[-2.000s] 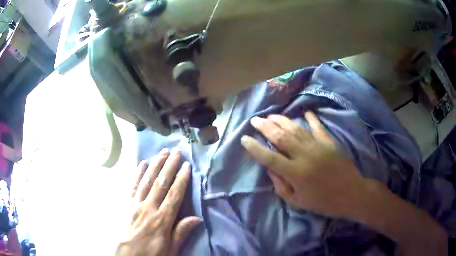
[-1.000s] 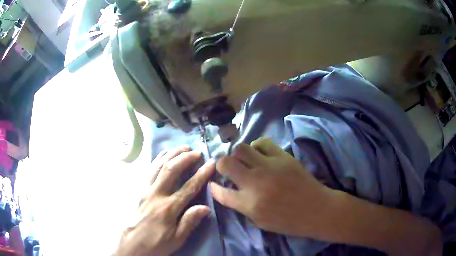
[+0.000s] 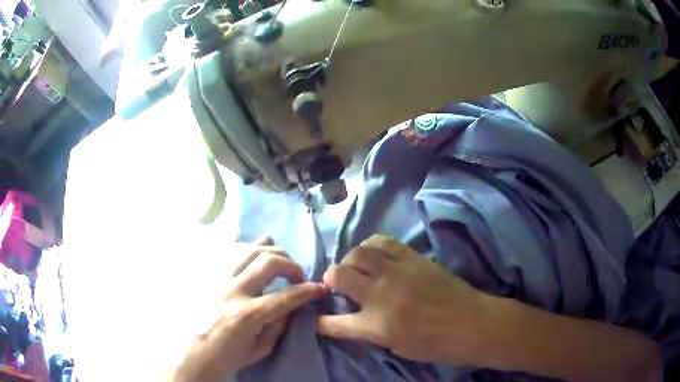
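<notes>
The grey-blue garment [image 3: 492, 194] lies in loose folds under the sewing machine [image 3: 447, 52] arm and in front of it. A red and green logo [image 3: 423, 128] shows on the cloth below the arm. A narrow folded edge [image 3: 319, 246] runs from the presser foot and needle [image 3: 307, 198] towards me. My left hand [image 3: 257, 310] and my right hand [image 3: 395, 302] meet at this edge, fingertips together, pinching the cloth a little in front of the foot. The fingertips partly hide the fold.
The white table left of the machine is glaringly bright. A pale curved strip [image 3: 215, 190] hangs left of the head. Pink items [image 3: 21, 227] lie at the far left. Dark cloth [image 3: 656, 268] lies at the right edge.
My right hand has moved from flat on the garment to the folded edge. My left hand has curled its fingers onto it. Both hands are now farther from the needle than one second ago.
</notes>
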